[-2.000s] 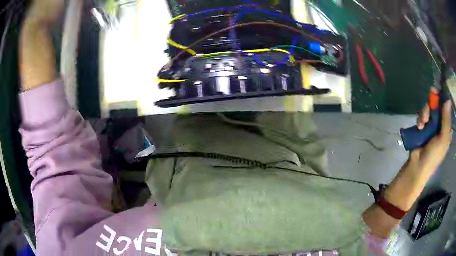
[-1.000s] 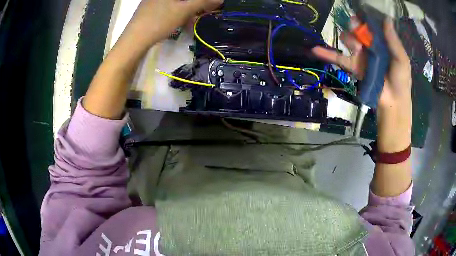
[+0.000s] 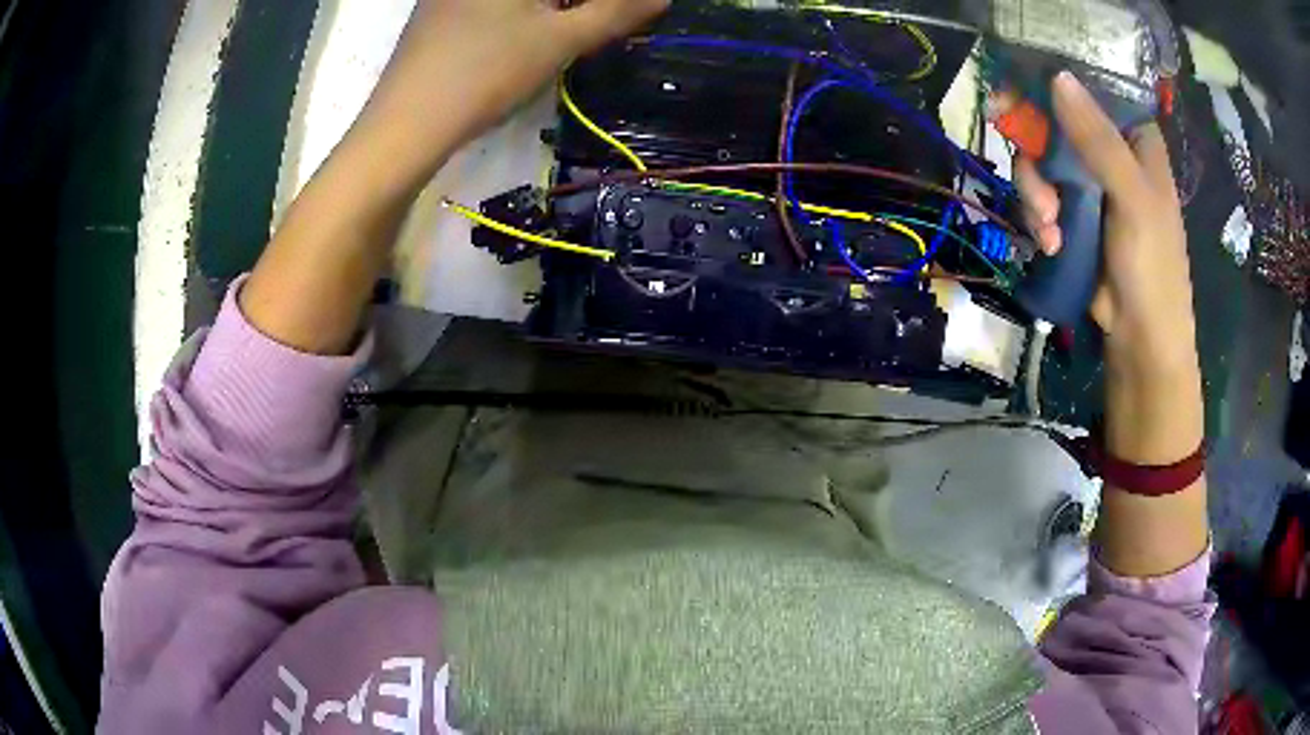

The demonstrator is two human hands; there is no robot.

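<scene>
The black socket strip housing (image 3: 762,309) lies on the white work board (image 3: 503,287). A yellow wire (image 3: 525,233) sticks out at its left end; blue wires (image 3: 795,129) and a brown wire (image 3: 920,184) loop over it. A blue component (image 3: 991,240) sits at its right end. My right hand (image 3: 1113,201) holds the dark blue soldering gun (image 3: 1063,259) by its grip, beside the housing's right end, its silver body pointing left. My left hand (image 3: 575,22) is above the housing's upper left, cut off by the top edge; its fingertips are hidden.
A red wrist strap (image 3: 1154,474) is on my right wrist, with a thin black cord (image 3: 891,419) running across my lap. Loose reddish wires (image 3: 1283,244) lie at the far right. A pale edging strip (image 3: 216,187) runs down the left of the green mat.
My right hand has brought the soldering gun from the far right to the housing's right end. My left hand has come in from the upper left over the housing. A brown wire now lies across it.
</scene>
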